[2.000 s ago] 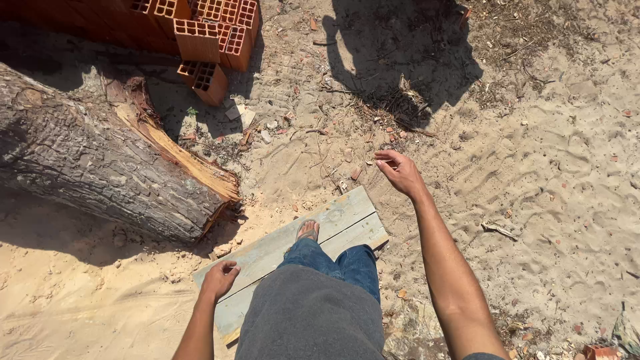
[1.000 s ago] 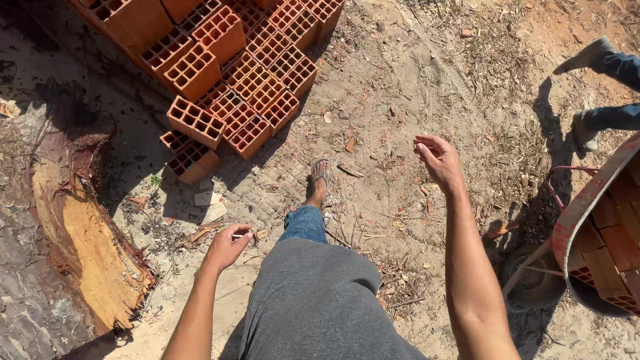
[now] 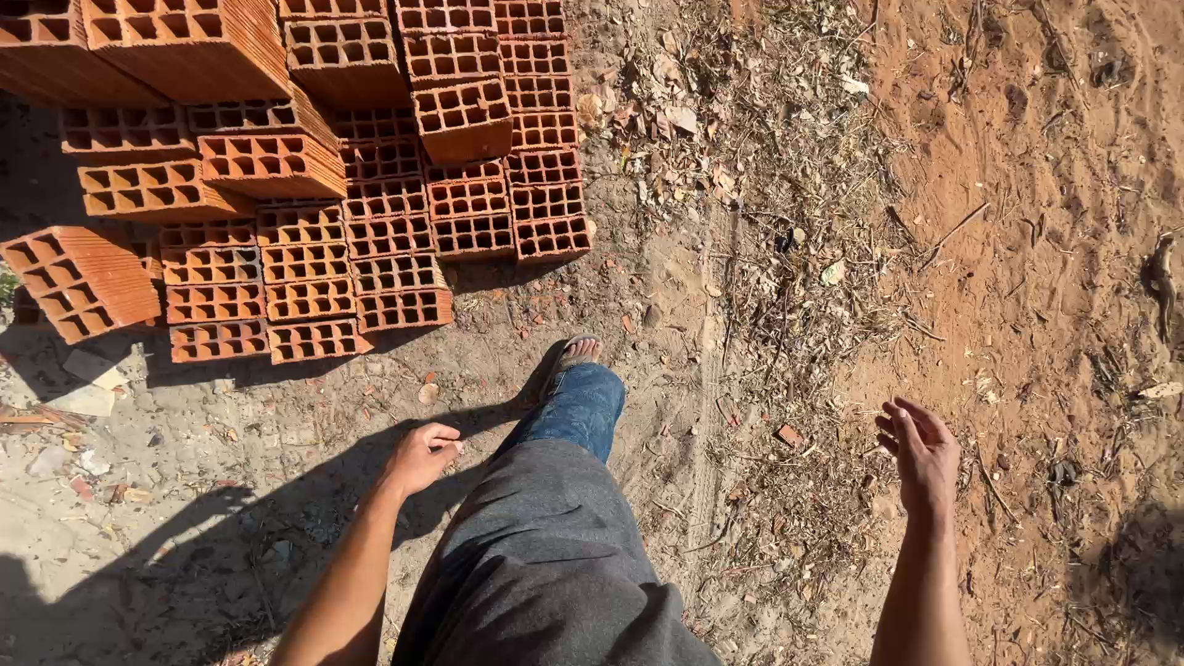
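My left hand (image 3: 424, 457) hangs over the sandy ground, left of my jeans, with loosely curled fingers and nothing in it. Out to the right, my right hand (image 3: 918, 446) is held above the edge of the dry leaf litter, also holding nothing, its fingers a little apart. A stack of hollow clay bricks (image 3: 310, 277) fills the upper left, cells facing up; it is the thing nearest my left hand but does not touch it. One brick (image 3: 111, 282) leans at an angle at the stack's left end. Neither hand touches anything.
My sandalled foot (image 3: 579, 351) is on the ground just below the stack's right part. Dry leaves and twigs (image 3: 805, 268) form a strip beside reddish soil (image 3: 1045, 305). Pale broken pieces (image 3: 88, 398) lie at the left. A small brick fragment (image 3: 789, 436) lies near my right hand.
The view has moved along the ground. The log, the wheelbarrow of bricks and the other person's legs, seen earlier, are out of view. The brick stack now appears larger. Both hands remain empty.
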